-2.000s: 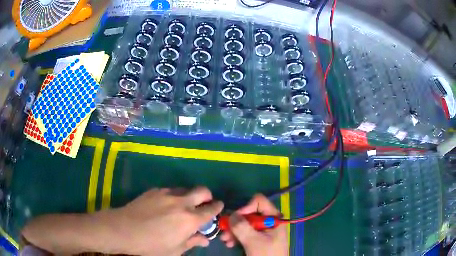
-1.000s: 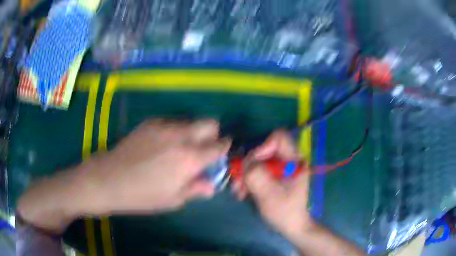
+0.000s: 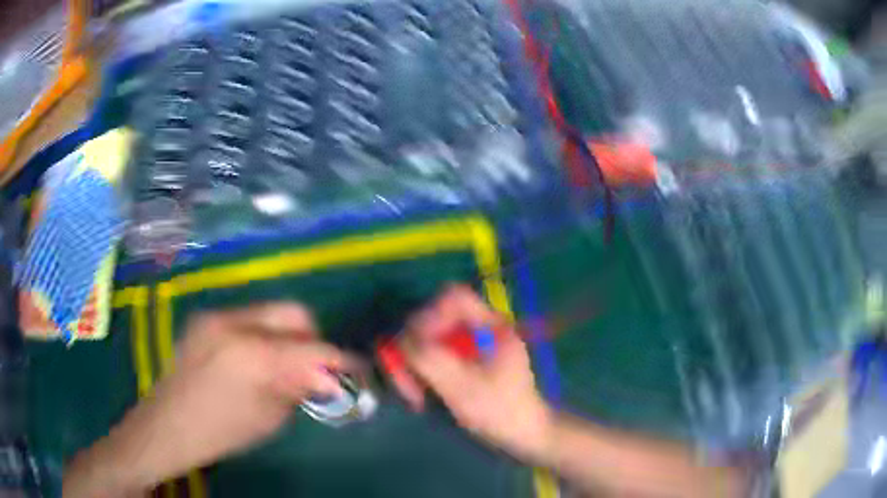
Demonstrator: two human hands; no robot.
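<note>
The view is blurred. My left hand [image 3: 243, 374] holds a small round part [image 3: 338, 401] with a silver-white ring at its fingertips, over the dark green mat [image 3: 321, 467]. My right hand [image 3: 477, 374] holds a red test probe [image 3: 457, 340] with a blue spot. The probe's front end points left toward the part, with a visible gap between them. A dark blurred shape lies behind and between my hands; I cannot tell what it is.
A clear tray [image 3: 282, 97] with rows of round parts lies behind the yellow tape [image 3: 321, 259]. More clear trays are at right. Dot sticker sheets [image 3: 73, 233] and an orange fan frame [image 3: 73, 73] are at left. A red patch [image 3: 622, 163] lies near the cables. A tan box [image 3: 815, 428] is at lower right.
The view has shifted and tilted. The round part in my left hand and the probe in my right hand have moved apart, where they were close together before.
</note>
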